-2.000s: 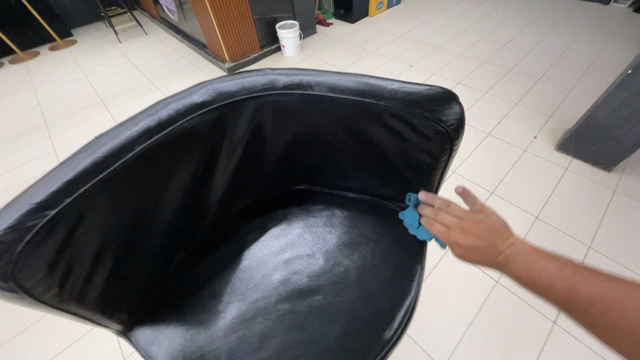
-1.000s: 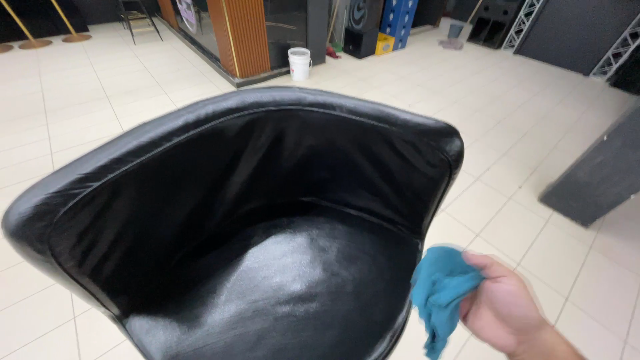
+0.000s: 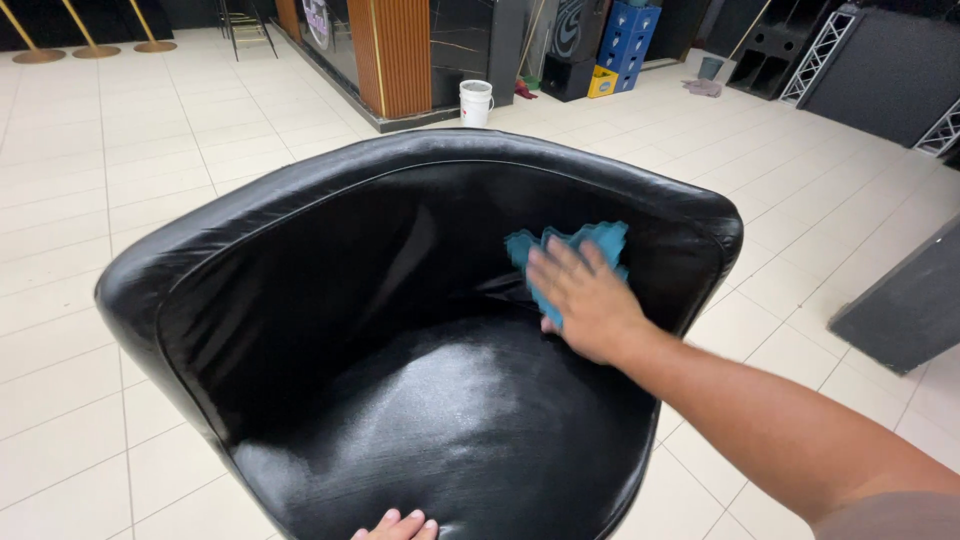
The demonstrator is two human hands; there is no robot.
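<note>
A black leather-look tub chair (image 3: 450, 420) fills the middle of the head view, its curved backrest away from me. My right hand (image 3: 577, 296) presses a blue-green cloth (image 3: 611, 244) flat against the inner right part of the backrest, just above the seat. The hand is slightly blurred, and the cloth sticks out past its fingers. At the bottom edge, the fingertips of my left hand (image 3: 397, 526) rest at the front of the seat; the rest of that hand is out of view, and I see nothing held in it.
Beyond the chair, a white bucket (image 3: 475, 105) stands by a wood-slatted counter (image 3: 405, 60). Blue crates (image 3: 628, 45) and a yellow crate (image 3: 602, 81) are stacked further back. A dark grey block (image 3: 904, 300) stands at the right, on the tiled floor.
My right hand has moved from beside the chair's right edge onto the inner backrest, and the cloth, bunched before, is spread under it. My left fingertips have come into view at the bottom.
</note>
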